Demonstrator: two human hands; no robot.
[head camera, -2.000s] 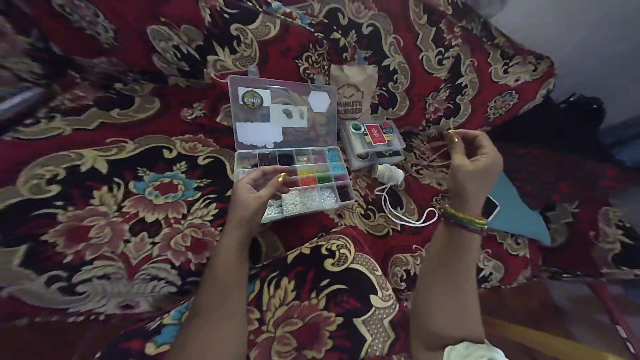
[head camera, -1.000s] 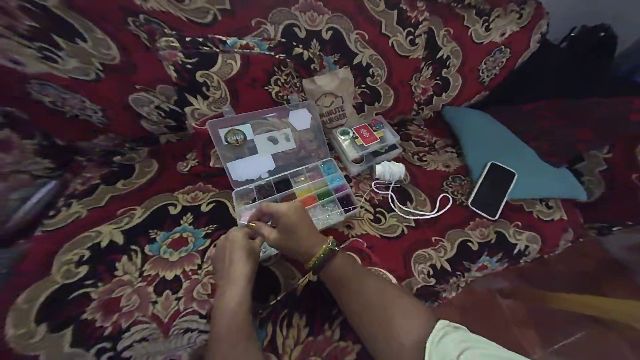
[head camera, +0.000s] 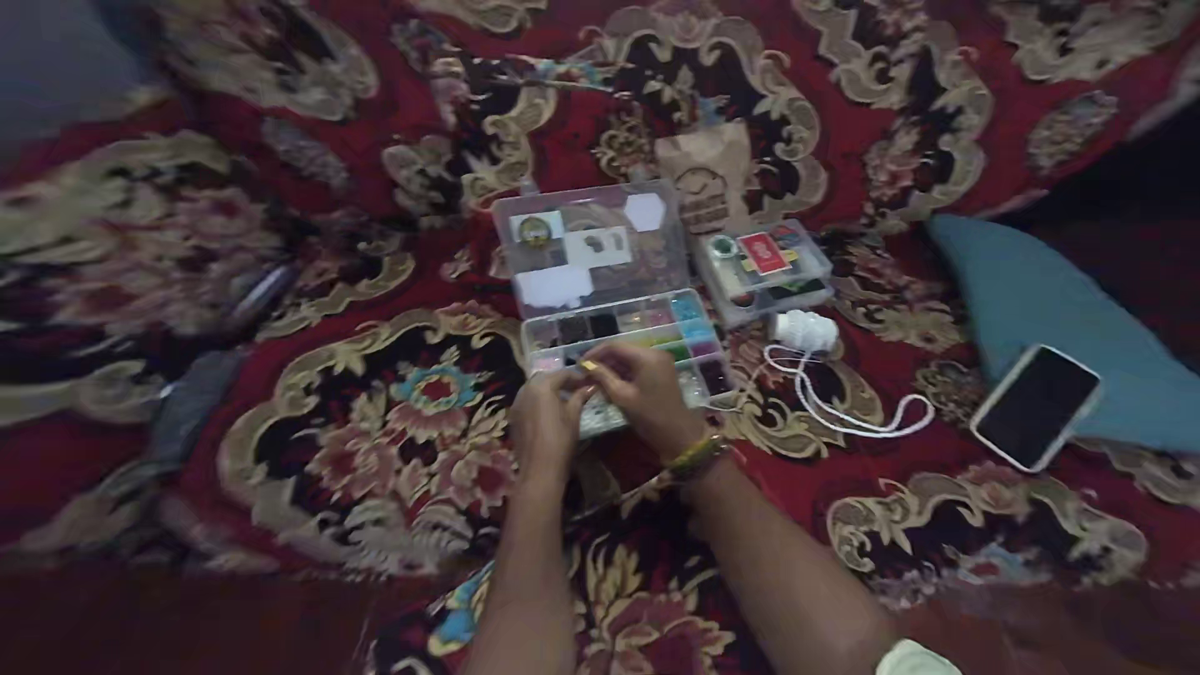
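My left hand (head camera: 548, 408) and my right hand (head camera: 642, 386) meet fingertip to fingertip over the near part of an open plastic bead organizer (head camera: 614, 323). Both have pinched fingers; whatever lies between them is too small to make out. A thin pale strand shows to the right of my right hand. Beads of several colours fill the compartments, and paper pieces lie in the raised clear lid (head camera: 595, 248). A beaded bracelet (head camera: 696, 457) circles my right wrist. Beside the organizer, a spool of white cord (head camera: 806, 331) lies with a loose loop trailing right.
A smaller clear plastic case (head camera: 764, 272) with a red card on it sits right of the organizer, before a brown paper bag (head camera: 706, 178). Farther right, a smartphone (head camera: 1036, 408) rests partly on a teal cloth (head camera: 1059, 309). Patterned red fabric (head camera: 375, 394) covers the seat.
My hands were wide apart two seconds ago, the right one raised at the right; one second ago they had come together over the organizer, where they remain. The view has shifted.
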